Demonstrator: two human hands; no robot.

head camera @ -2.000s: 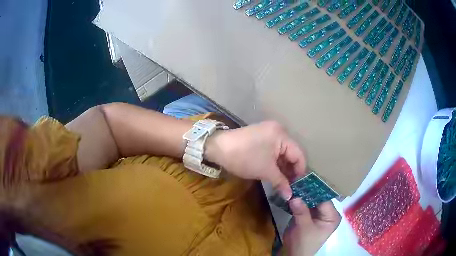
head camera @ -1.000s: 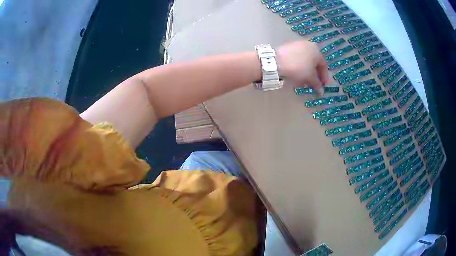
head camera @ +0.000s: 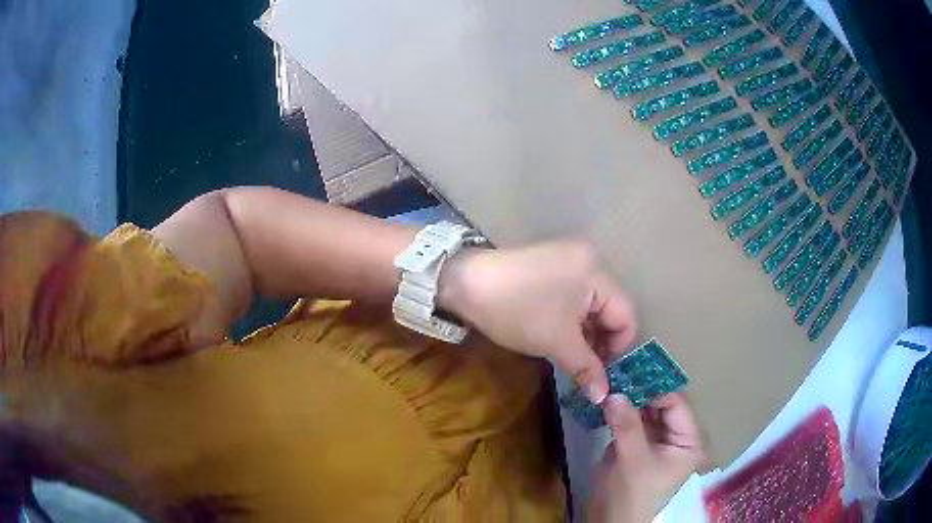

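Observation:
A green circuit board panel [head camera: 654, 370] is held over the near corner of the cardboard sheet [head camera: 511, 123]. My left hand [head camera: 547, 306], with a white watch on the wrist, pinches the panel's near-left end between thumb and fingers. My right hand [head camera: 646, 449] grips its lower edge with thumb and fingers from the bottom of the picture. The two thumbs nearly meet at the panel; part of it is hidden behind the fingers. Narrow single circuit boards [head camera: 731, 163] lie in curved rows on the cardboard.
A red bubble wrap bag [head camera: 782, 480] lies on the white table [head camera: 807, 393] at the lower right. A round white tub [head camera: 881, 409] holding green slivers stands at the right edge. Cardboard boxes [head camera: 353, 158] are beyond my left forearm, beside the cardboard sheet.
My left hand has come back from the rows of boards to the panel. My right hand and the panel have come fully into view. The camera view has shifted.

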